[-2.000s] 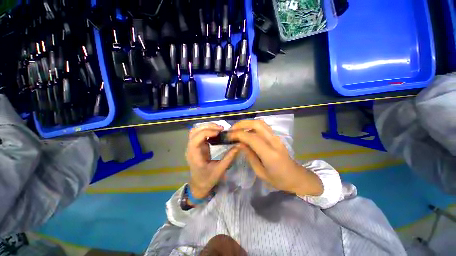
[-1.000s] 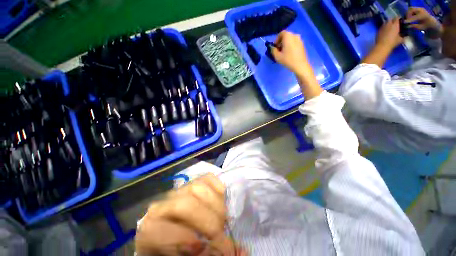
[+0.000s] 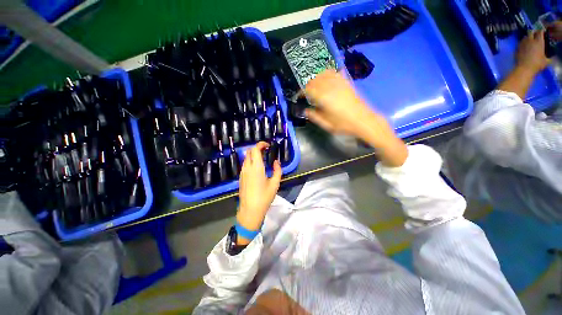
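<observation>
Black housings with thin light-tipped leads stand in rows in a blue parts tray in front of me. My left hand is at this tray's front right corner, thumb and finger around a black housing; whether they grip it I cannot tell. My right hand is blurred over the front end of the clear box of green circuit boards; its fingertips are unclear. The right blue tray holds a row of black units at its far end and a separate black piece near its left wall.
Another blue tray of black units is on the left. A person's sleeve is at the left edge. On the right, another person's hand is near a further blue tray. A green conveyor runs behind. Black pieces lie between the centre trays.
My left hand has moved up from near my body to the parts tray. My right hand has moved left from the right tray, where a black piece now lies. The view has shifted.
</observation>
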